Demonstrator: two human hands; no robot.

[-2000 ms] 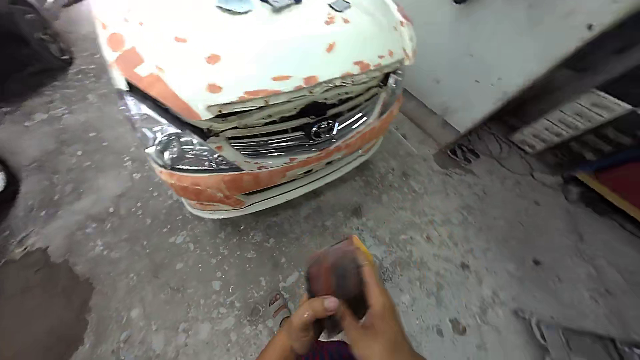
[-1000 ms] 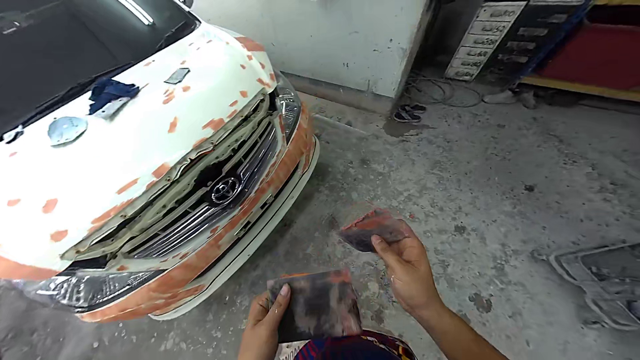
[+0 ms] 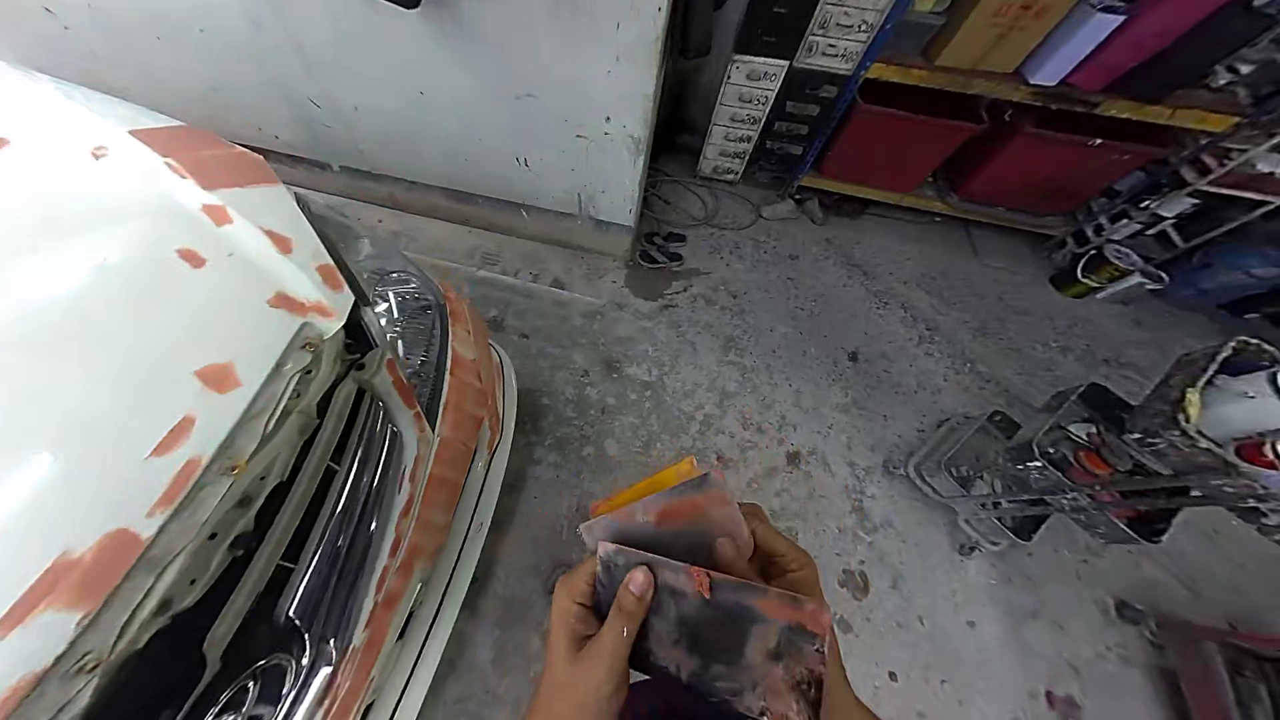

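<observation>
My left hand point(image 3: 600, 620) grips a dark flat sheet point(image 3: 725, 630) smeared with orange-red filler, thumb on its face; it may be a filler spreader or sandpaper. Behind it, my right hand point(image 3: 785, 560) holds a second smeared sheet point(image 3: 675, 515), with a yellow-orange strip point(image 3: 645, 487) showing at its upper edge. The two sheets overlap, and the lower one hides part of my right hand. To the left stands a white car, its hood point(image 3: 90, 330) dotted with orange-red patches and its front bumper point(image 3: 455, 430) streaked with the same colour.
A white wall point(image 3: 450, 110) runs behind the car. Beyond the concrete floor point(image 3: 700, 370) are sandals point(image 3: 660, 250), a coiled hose point(image 3: 705, 205), labelled drawers point(image 3: 740, 115) and a shelf with red bins point(image 3: 890, 140). At right stands a metal cart point(image 3: 1080, 470) with containers.
The hands, apart one second ago, have come together, and the sheets now overlap. The view has swung well to the right, bringing the shelf and cart further in.
</observation>
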